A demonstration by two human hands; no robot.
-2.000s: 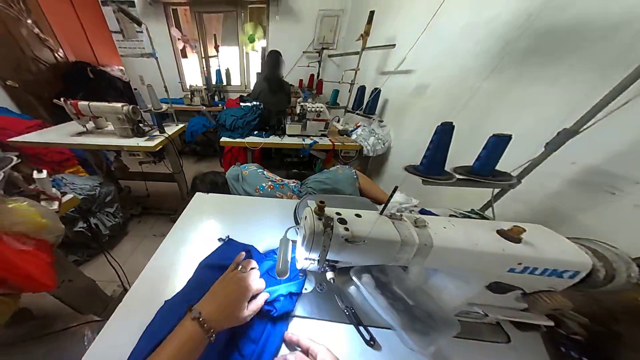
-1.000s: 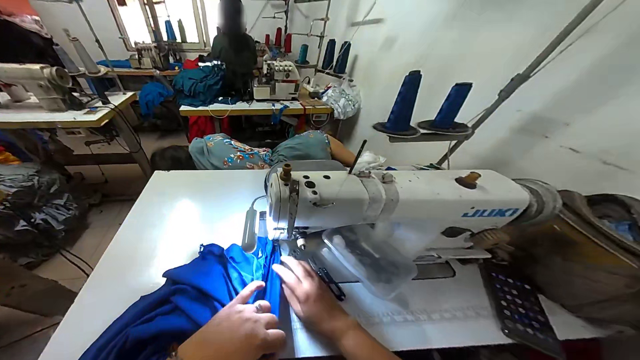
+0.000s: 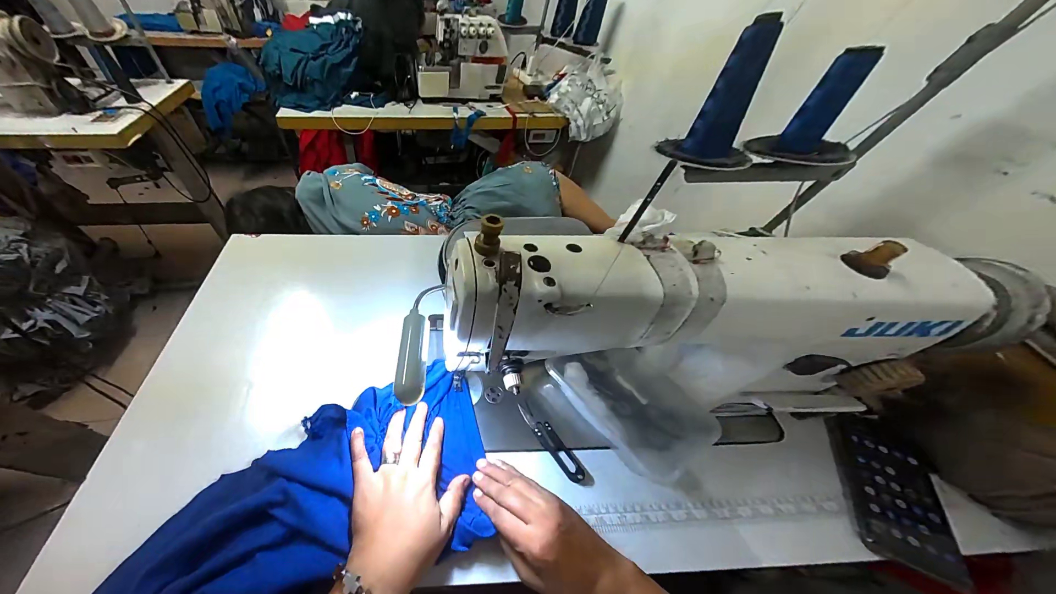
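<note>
A white Juki industrial sewing machine (image 3: 594, 289) stands on a white table, its lamp lighting the needle area. Blue fabric (image 3: 280, 495) spreads from the presser foot down the table's left front, gathered in folds. My left hand (image 3: 404, 487) lies flat on it with fingers spread, just in front of the needle area. A ring and a bracelet are on this hand. My right hand (image 3: 528, 511) rests at the fabric's right edge, fingers extended together, fingertips touching the cloth. The needle itself is hidden behind the machine head.
A clear plastic container (image 3: 635, 412) sits under the machine arm. A phone-like dark device (image 3: 899, 487) lies at the right, beside a ruler strip (image 3: 709, 511). Two blue thread cones (image 3: 734, 91) stand above. A person in patterned clothing (image 3: 396, 202) is beyond the table, near another sewing table (image 3: 396, 120).
The view has moved in closer to the machine. My left hand now lies flatter, with its fingers more spread, than one second ago. Two seconds ago my right hand was lower, away from the machine.
</note>
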